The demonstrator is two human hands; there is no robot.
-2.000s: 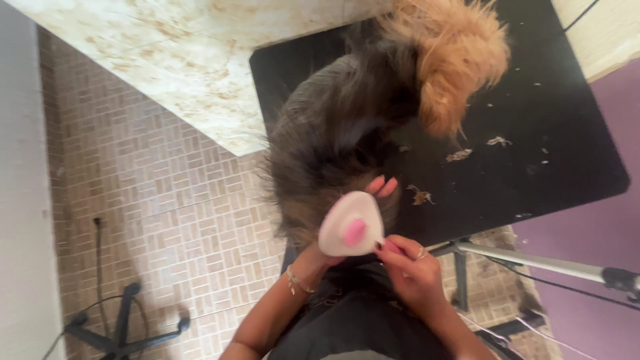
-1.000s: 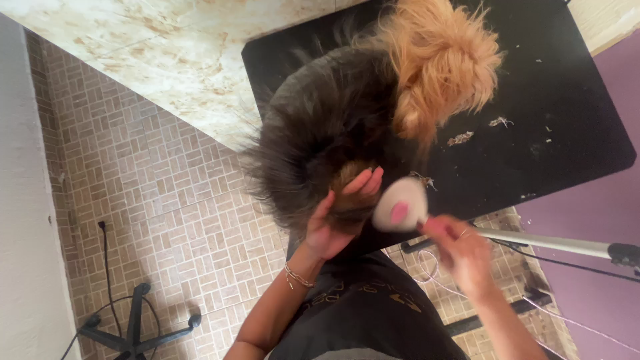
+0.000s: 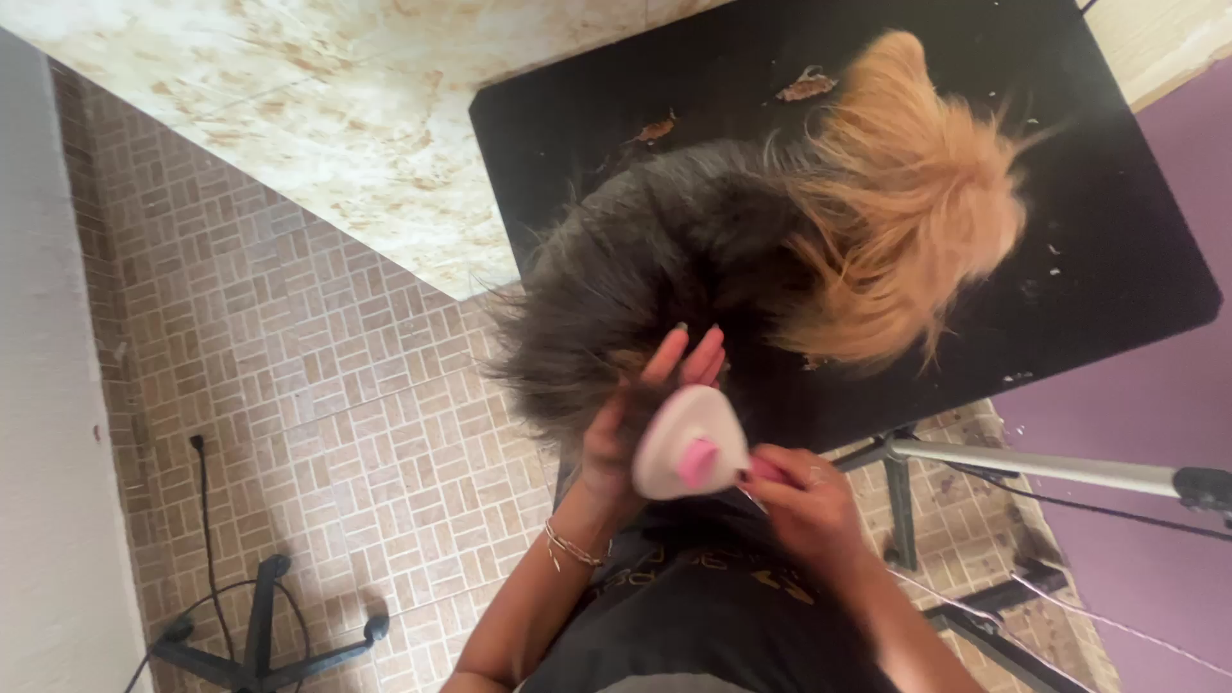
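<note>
A long-haired dog (image 3: 674, 231) with a dark body and a tan head is on a black table (image 3: 1107, 231), its rear at the near left edge. My right hand (image 3: 808, 500) grips the pink handle of a pet grooming brush (image 3: 691, 443), whose pale back with a pink patch faces up. My left hand (image 3: 635, 414) holds dark hair at the dog's rear, fingers around a tuft. The brush head is over that hand and hides part of the palm and the hair; its bristles are out of sight.
Loose hair clumps (image 3: 807, 87) lie on the black table. A marbled surface (image 3: 366, 115) adjoins it at the upper left. A wheeled base (image 3: 255, 645) with cables stands on the tiled floor (image 3: 385, 404). A pale metal pole (image 3: 1039, 460) and a purple wall (image 3: 1136, 385) are at the right.
The dog's head has turned or shifted, and hair clumps now show behind its back. My right hand has brought the brush back left over my left hand since one second ago.
</note>
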